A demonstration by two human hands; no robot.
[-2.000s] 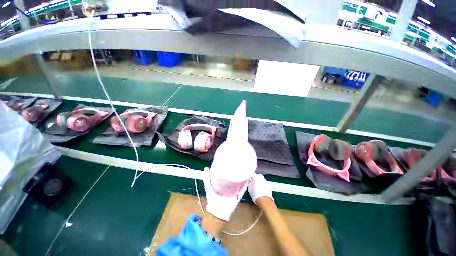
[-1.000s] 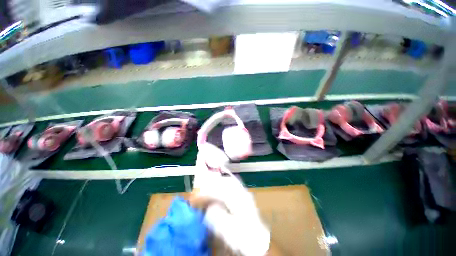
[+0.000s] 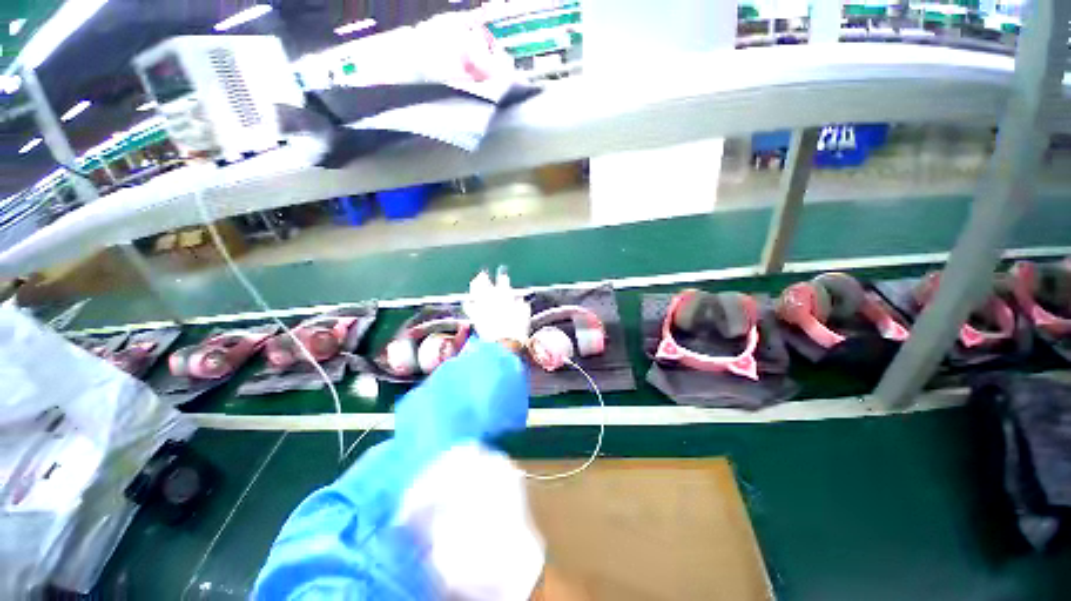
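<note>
Pink-and-white cat-ear headphones (image 3: 552, 344) lie on a dark foam sheet (image 3: 611, 371) beyond the pale rail. A thin white cable (image 3: 603, 417) runs from their near cup and curves back to beside my right hand. My left hand (image 3: 499, 310), white-gloved, is stretched over the row between these headphones and another pair (image 3: 429, 349) to their left. Its fingers point away and look apart. It partly covers both pairs' edges. My right hand (image 3: 476, 522), gloved and blurred, is low beside my blue left sleeve; its fingers and any grip on the cable cannot be made out.
More pink headphones (image 3: 708, 333) lie on dark sheets to both sides. A tan board (image 3: 658, 522) is in front of me. Translucent plastic (image 3: 71, 446) and a black device (image 3: 176, 481) are left, dark sheets (image 3: 1028, 458) right. A shelf (image 3: 658, 115) crosses above, with a slanted post (image 3: 957, 247).
The headphones, held up in both hands before, now lie on the sheet with a cable at their cup. My left hand has let go and moved up and left; my right hand is lower and further left.
</note>
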